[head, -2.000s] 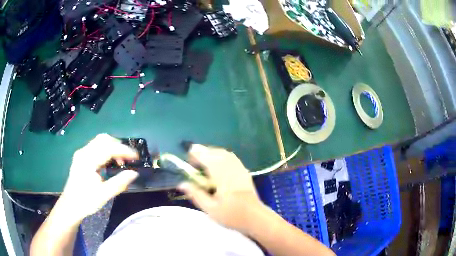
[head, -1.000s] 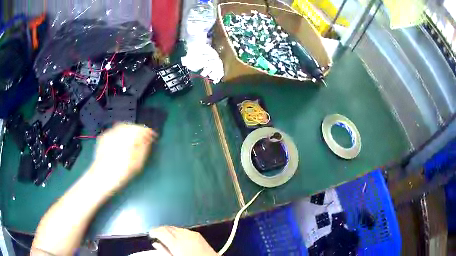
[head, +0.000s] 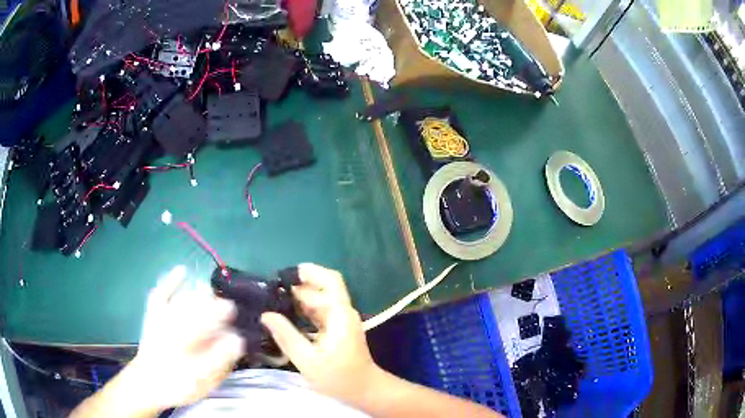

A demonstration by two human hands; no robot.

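A black battery holder (head: 255, 304) with a red lead and white plug is between my hands at the bench's front edge. My left hand (head: 189, 326) is blurred and its fingers touch the holder's left side. My right hand (head: 327, 331) grips the holder's right side, with a dark cover on one fingertip. A cream tape strip (head: 408, 299) runs from the tape roll (head: 437, 237) to behind my right hand; its end is hidden. A pile of black battery holders (head: 180, 122) with red leads lies at the upper left.
A spare tape roll (head: 555, 184) lies at the right. Yellow rubber bands (head: 442, 137) lie on a black tray behind the roll. A cardboard box (head: 408, 61) of small parts and crumpled white cloth (head: 357, 41) stand at the back. A blue basket (head: 608, 326) is below the bench edge.
My left hand has come back from the pile to the front edge, where a holder is now between both hands. My right hand has risen further into view. The camera view has shifted.
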